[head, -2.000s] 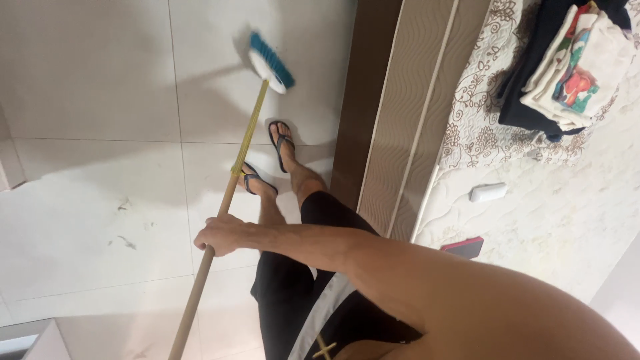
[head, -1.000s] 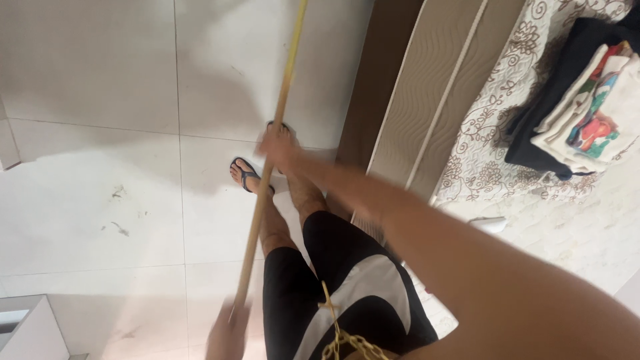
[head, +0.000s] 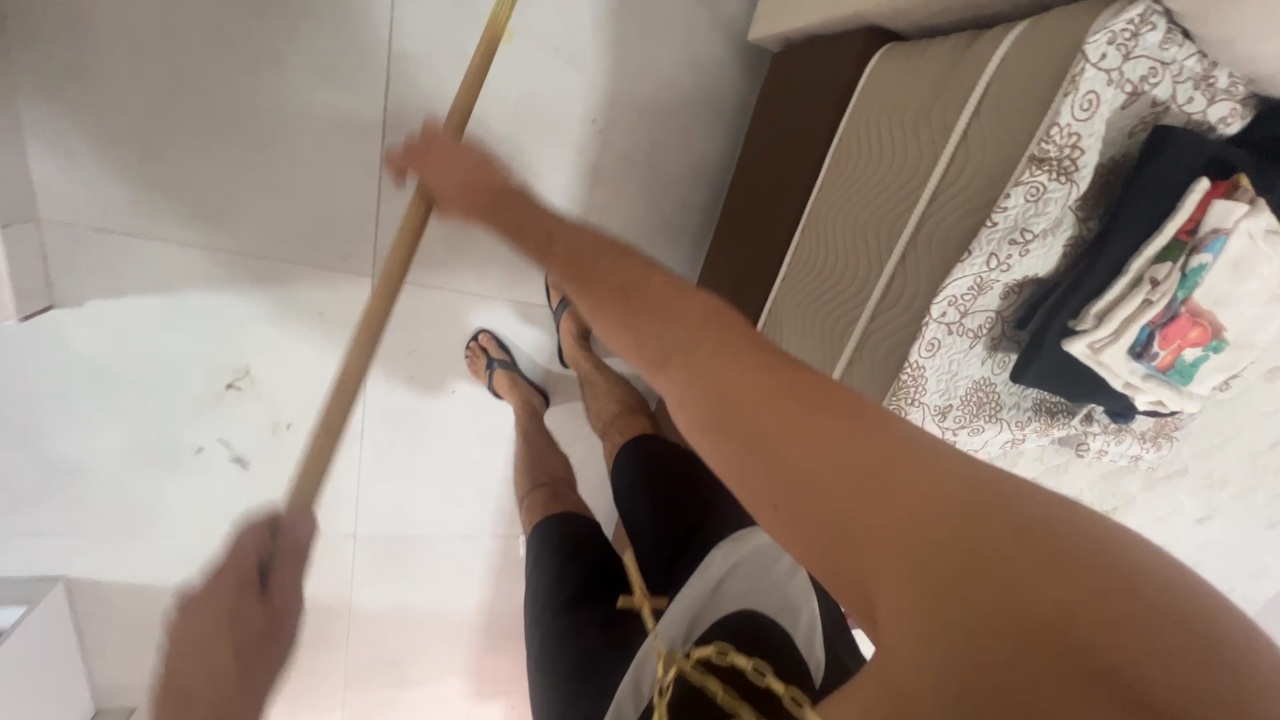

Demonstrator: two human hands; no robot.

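Observation:
A long wooden broom handle (head: 365,345) runs slantwise over the floor, its yellow part at the top edge. My left hand (head: 240,600), blurred, is closed around the handle's lower end in the picture. My right hand (head: 450,170) grips the handle farther up, with my right arm reaching across from the lower right. The broom head is out of view, beyond the top edge.
Dirt marks (head: 235,453) lie on the tiled floor, left of my feet in flip-flops (head: 505,365). A mattress (head: 880,200) on a brown base stands at the right, with folded clothes (head: 1170,310) on its patterned cover. A white-edged piece of furniture (head: 40,640) is at the lower left.
My left hand has come into view on the handle. My right hand is farther up in the picture than two seconds ago. The blue-bristled broom head, seen then, has left the view.

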